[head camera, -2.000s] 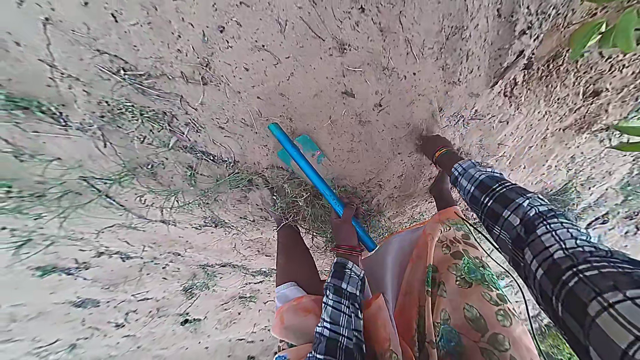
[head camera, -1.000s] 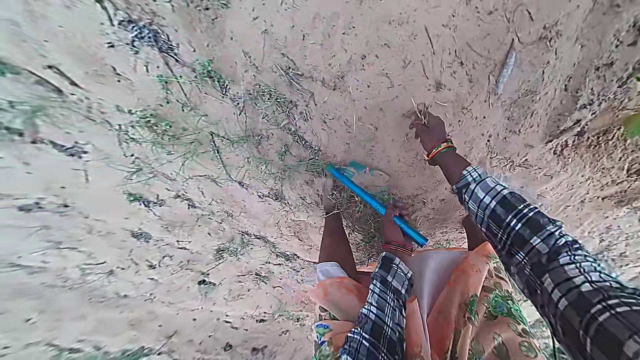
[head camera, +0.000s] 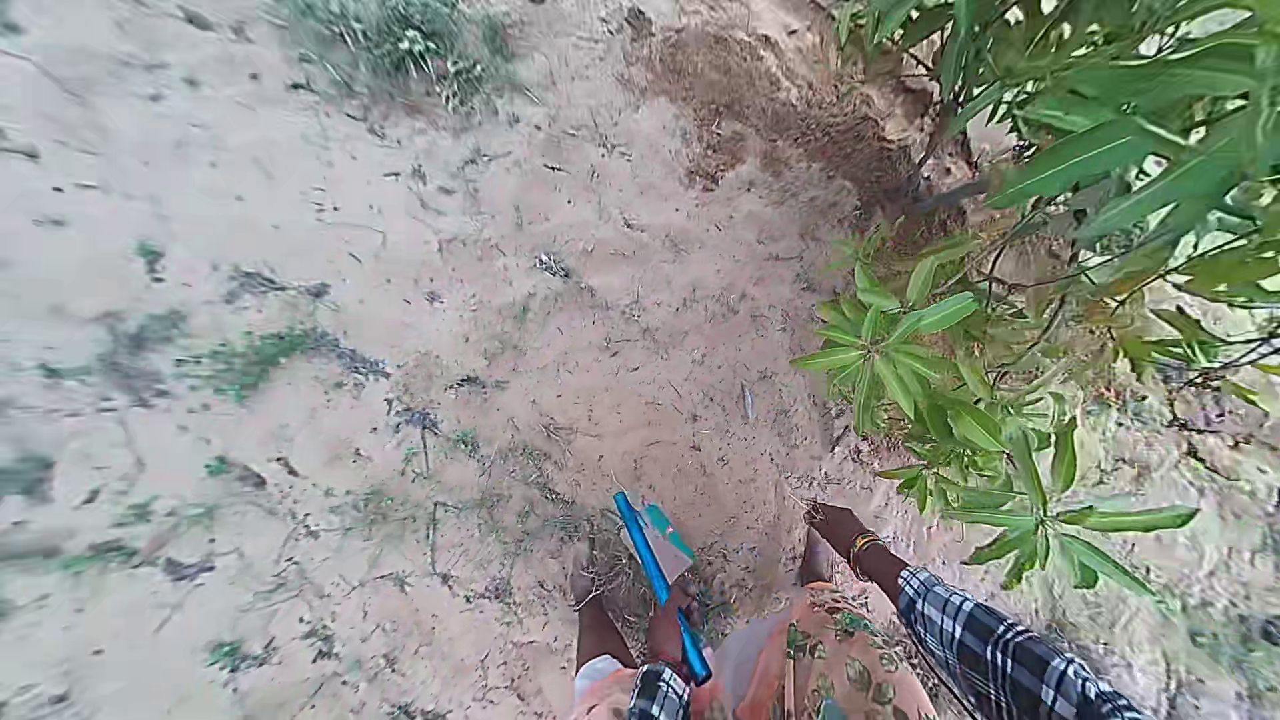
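My left hand (head camera: 672, 618), low in the head view, is closed around a blue pipe-like handle (head camera: 645, 550) that slants from upper left to lower right. Against the handle, just above the hand, is a flat piece in green and pale grey (head camera: 668, 532); how it is joined I cannot tell. To the right, my right hand (head camera: 835, 525) is low over the soil with its fingers drawn together, and thin dry stalks (head camera: 803, 503) show at the fingertips. A bare foot is partly visible beside each hand.
A leafy shrub (head camera: 900, 350) with long green leaves reaches in from the right, close above my right hand. Sandy soil (head camera: 640, 380) with scattered twigs and small weeds (head camera: 245, 362) spreads around. A bushy green clump (head camera: 405, 45) grows at the top left.
The view has shifted widely, bringing in the shrub. My left hand keeps hold of the blue handle. My right hand, at the ground two seconds ago, was lifted and spread a second ago; its fingers are now drawn together.
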